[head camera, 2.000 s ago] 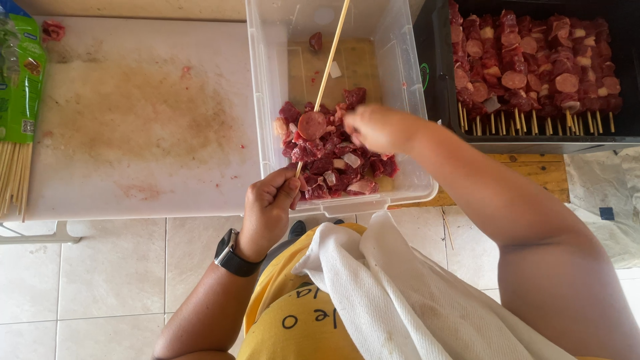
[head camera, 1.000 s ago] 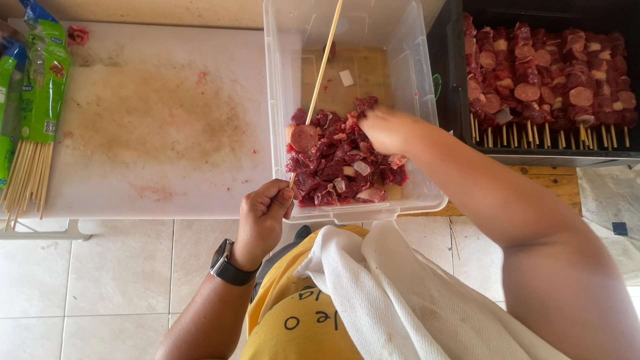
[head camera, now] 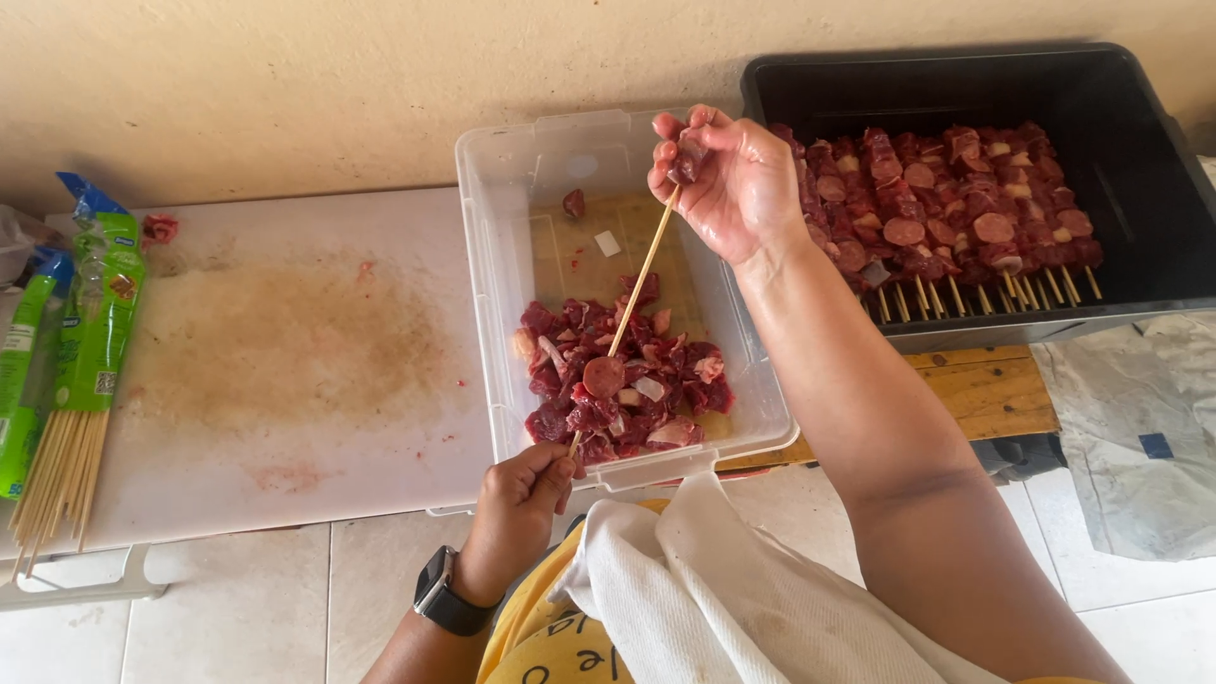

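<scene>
My left hand (head camera: pixel 532 489) pinches the lower end of a wooden skewer (head camera: pixel 646 271), which slants up and right over a clear plastic bin (head camera: pixel 480 285). Some meat pieces and a round sausage slice (head camera: pixel 604 377) are threaded near its lower end. At the skewer's top end, my right hand (head camera: pixel 736 180) holds a dark red meat chunk (head camera: pixel 688 162) between thumb and fingers; whether the tip has pierced it cannot be told. Below the skewer lies a pile of raw meat cubes (head camera: pixel 703 394) with pale pieces among them.
A stained white cutting board (head camera: pixel 380 228) lies left of the bin, with green packs of wooden skewers (head camera: pixel 100 313) at its left end. At the right, a black tub (head camera: pixel 1154 228) holds rows of loaded meat skewers (head camera: pixel 950 204). A wall rises behind.
My right hand has moved from the meat pile up to the skewer's top end, now with a meat chunk in its fingers. My left hand still grips the lower end. The view has tilted up.
</scene>
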